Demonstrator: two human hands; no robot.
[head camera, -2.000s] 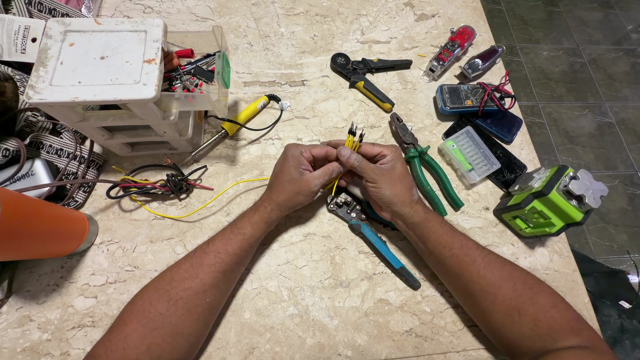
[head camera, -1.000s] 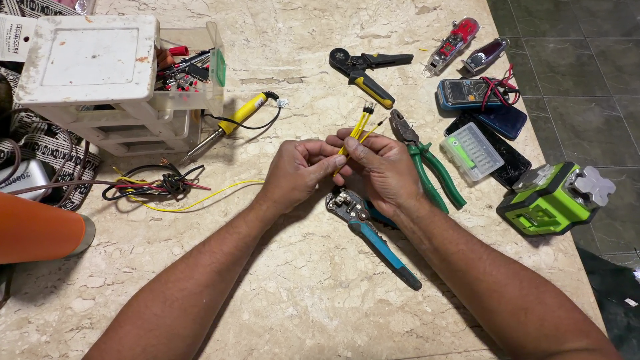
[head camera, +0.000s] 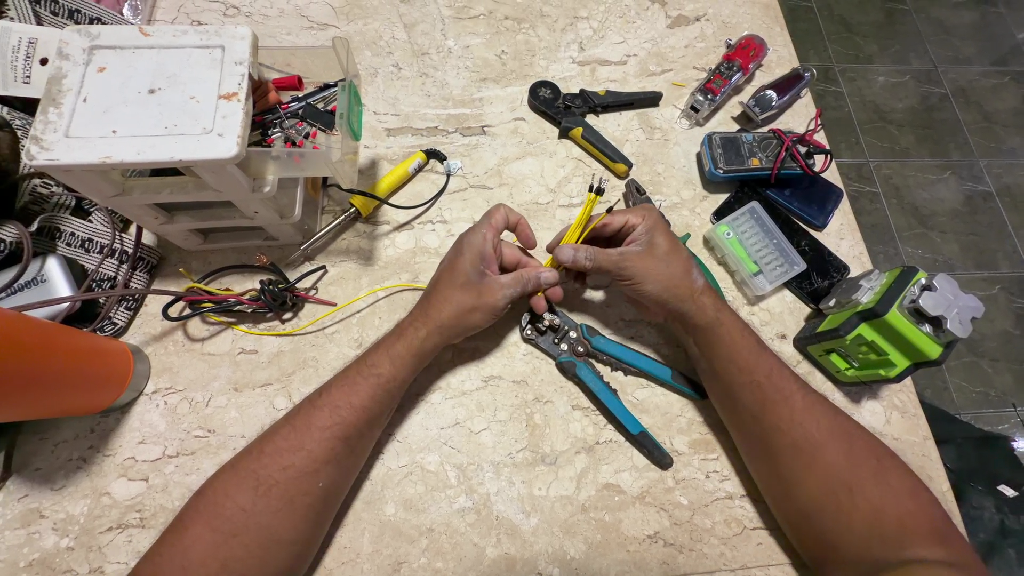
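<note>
Several yellow wires with dark ends stand up as a bundle between my hands. My right hand pinches the bundle between thumb and fingers. My left hand meets it from the left, thumb and fingertips closed at the lower part of the wires. A long yellow wire runs from a tangle of black and red cable toward my left hand. Just below the hands lies a blue-handled wire stripper, its jaws near my fingers. Green-handled pliers are partly hidden behind my right hand.
A ferrule crimper lies beyond my hands. At left are a white drawer unit, a yellow soldering iron and an orange bottle. At right lie a multimeter, a clear bit case, phones and a green laser level.
The wire bundle was lower between my fingers two seconds ago and now shows more of its length. My hands have shifted their hold, and the green pliers are more covered by my right hand.
</note>
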